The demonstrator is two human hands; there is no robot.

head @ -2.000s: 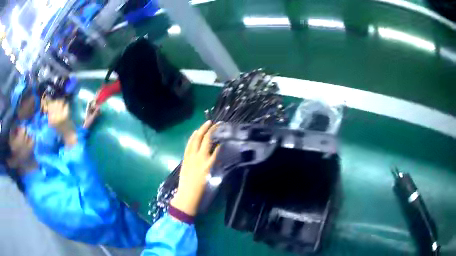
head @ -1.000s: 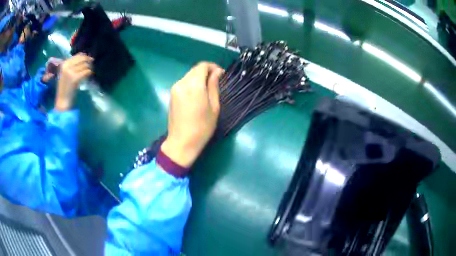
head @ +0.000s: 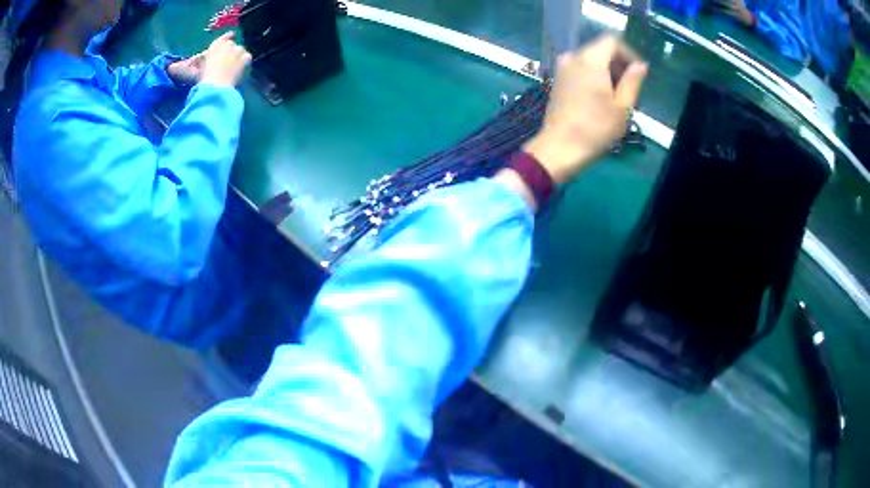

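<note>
My left hand [head: 591, 100], in a blue sleeve with a dark red cuff, is raised over the far end of the bundle of thin black cables [head: 467, 157]. Its fingers are curled and blurred; I cannot tell whether they hold a cable. The bundle's shiny ends point toward the near edge, and my forearm covers part of it. A black plastic housing [head: 715, 229] stands on the green mat to the right of my hand, a closed side showing. A black electric screwdriver [head: 818, 381] lies right of the housing, partly cut into shadow. My right hand is not in view.
A neighbouring worker [head: 134, 172] in blue works at the left beside another black housing [head: 291, 43] and a red wire bundle [head: 225, 17]. A grey post [head: 563, 29] stands behind my hand. A white-edged line [head: 439, 36] curves along the back. Another person in blue is at the top right.
My left hand has moved from the bundle's left side to its far right end, higher up. The housing, whose top showed earlier, now shows a closed side. The view has shifted.
</note>
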